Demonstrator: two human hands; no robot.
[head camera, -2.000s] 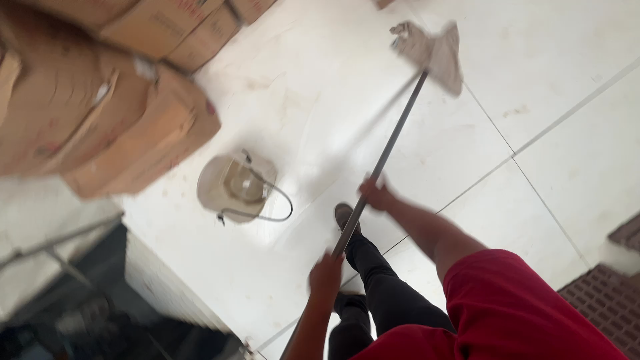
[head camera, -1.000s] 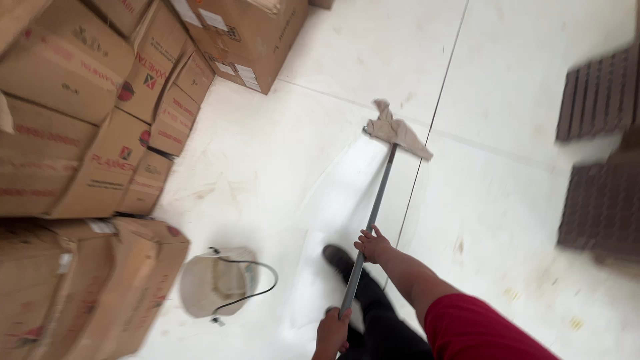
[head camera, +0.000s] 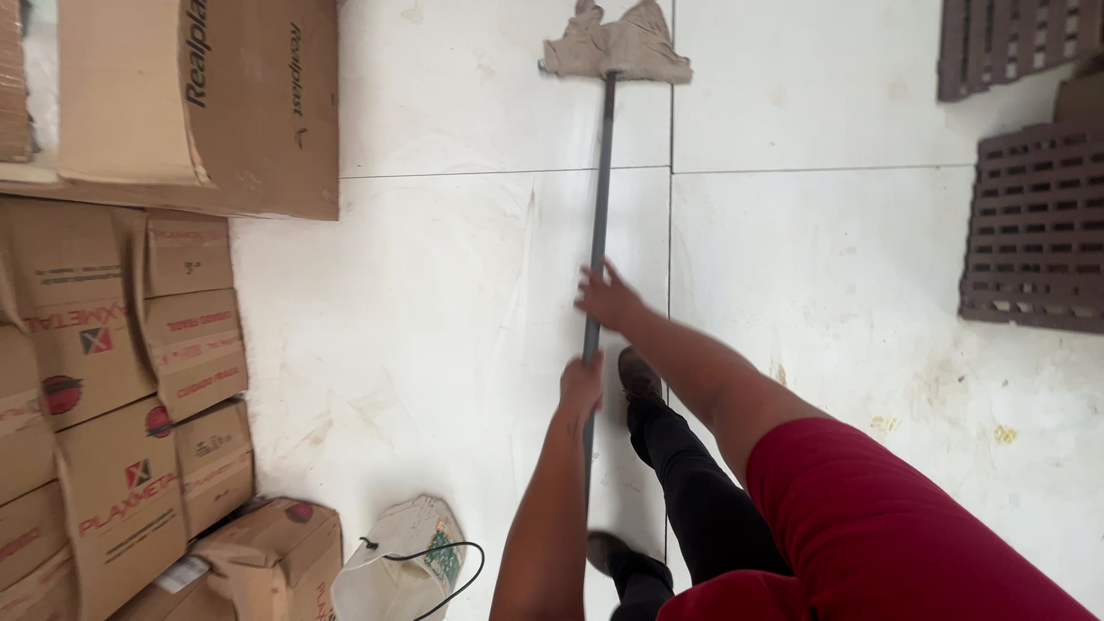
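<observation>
My left hand (head camera: 583, 382) is closed around the grey pole (head camera: 602, 198) of a floor squeegee or mop. Farther up the pole, my right hand (head camera: 609, 296) rests against it, with several fingers spread and the palm side hidden. A beige cloth (head camera: 617, 43) is draped over the head at the pole's far end and lies on the white floor. At the lower left stands a whitish plastic bucket (head camera: 397, 561) with a black handle; its contents are not clear.
Stacked cardboard boxes (head camera: 121, 483) line the left side, with a larger cardboard box (head camera: 276, 112) beyond them. Brown slatted plastic pallets (head camera: 1035, 228) lie at the right. My shoes (head camera: 640, 373) are on the floor beside the pole. Thin joints cross the floor, which has stains.
The view has turned. The cloth-covered head has moved farther from my feet than one second ago. My left hand stays on the pole, and the fingers of my right hand are more spread.
</observation>
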